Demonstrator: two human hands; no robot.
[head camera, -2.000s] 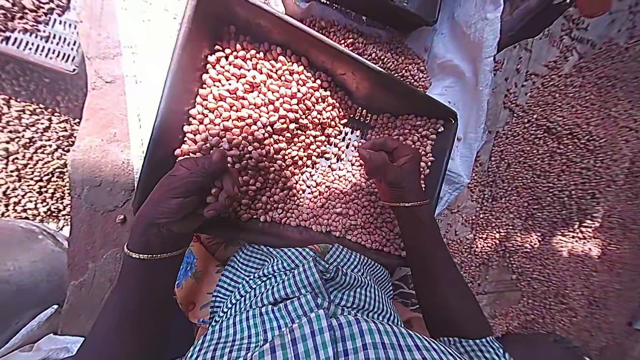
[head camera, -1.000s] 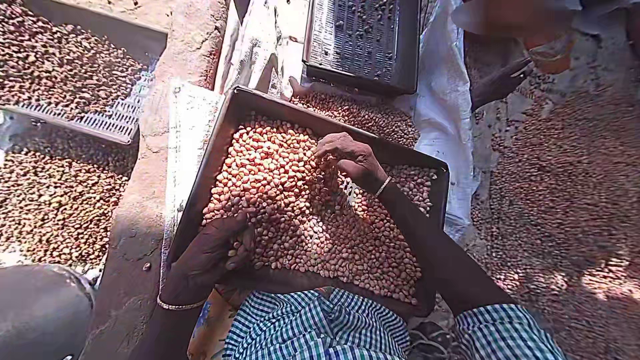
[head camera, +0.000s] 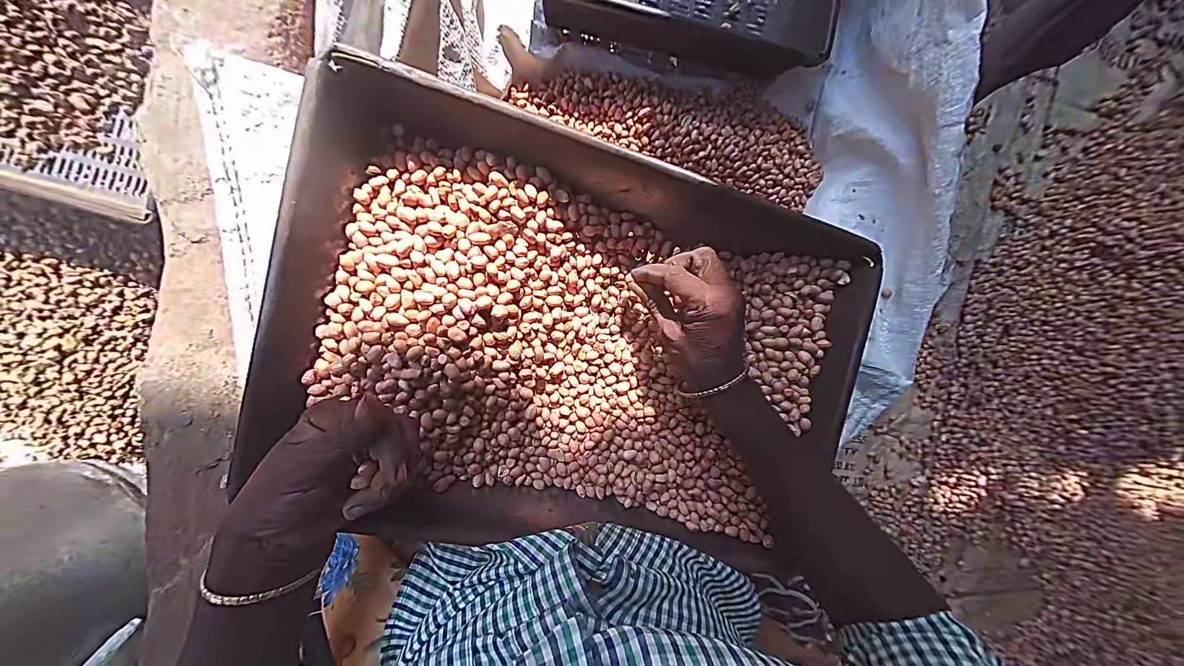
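A dark rectangular tray (head camera: 305, 199) lies in front of my body, tilted in view, with a thick layer of shelled peanuts (head camera: 546, 314) in it. My left hand (head camera: 324, 472) is at the tray's near left corner, its fingers curled around a few peanuts that show between thumb and fingers. Over the right part of the peanut layer is my right hand (head camera: 694, 314), thumb and forefinger brought close together. Whether anything is pinched between those fingertips cannot be made out. Both wrists wear thin bangles.
Beyond the tray are a peanut heap (head camera: 684, 139) and another dark slotted tray (head camera: 703, 28). A white woven sack (head camera: 888, 176) runs along the right. Peanuts cover the ground (head camera: 1073, 370) farther right. At left are a slotted tray (head camera: 83, 185) and a rounded metal vessel (head camera: 69, 555). Another person's arm (head camera: 1050, 42) shows top right.
Since one second ago, my right hand has moved from the tray's far side back toward the near right. My left hand remains by the near left corner. The view has shifted.
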